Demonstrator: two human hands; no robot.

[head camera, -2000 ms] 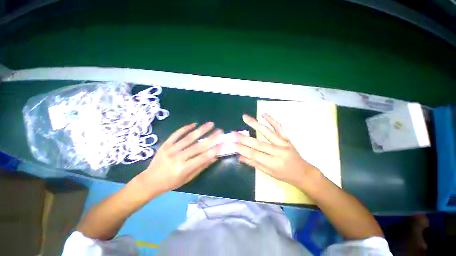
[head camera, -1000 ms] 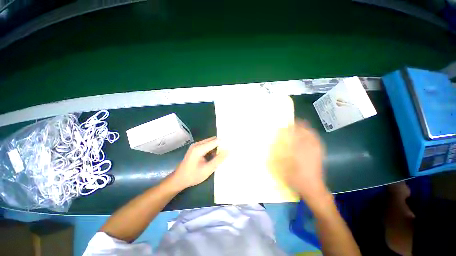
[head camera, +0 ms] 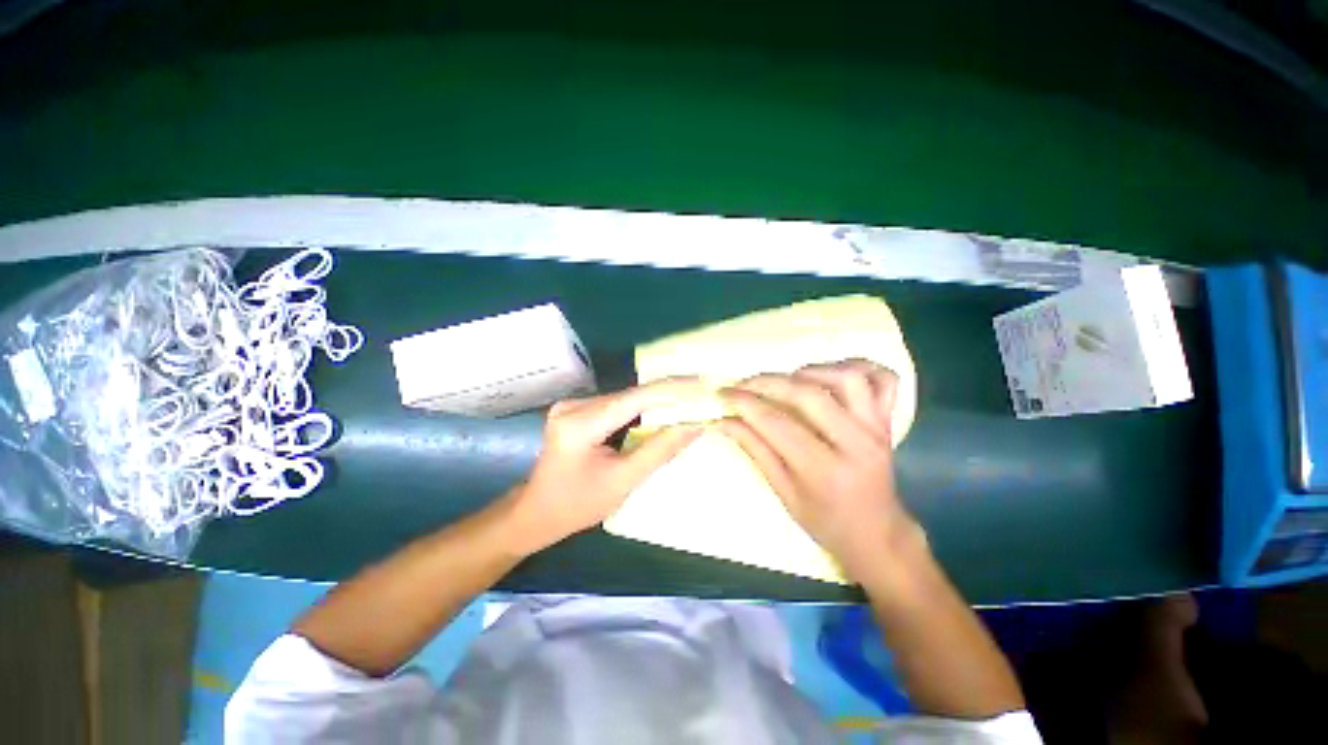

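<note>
The sticker sheet (head camera: 728,502) lies in front of me on the dark green bench, bent up with its yellow underside showing along the far part. My left hand (head camera: 605,451) pinches the sheet near its middle. My right hand (head camera: 816,444) is on the sheet too, its fingers curled over the bent part and meeting my left fingertips. Any small sticker between the fingertips is too small to tell. A white product box (head camera: 488,361) lies closed on the bench to the left of the sheet.
White cords (head camera: 219,386) lie heaped at left in a clear plastic bag (head camera: 58,451). Another white box (head camera: 1092,349) with a small picture lies at right. A blue scale (head camera: 1250,437) stands at far right. A pale strip (head camera: 583,230) borders the green belt. Part of a person shows at lower right.
The sheet, flat before, is now bent up. My right hand has moved onto it, beside my left. Earlier both hands held a small white thing; the white box now lies at left. The view has shifted.
</note>
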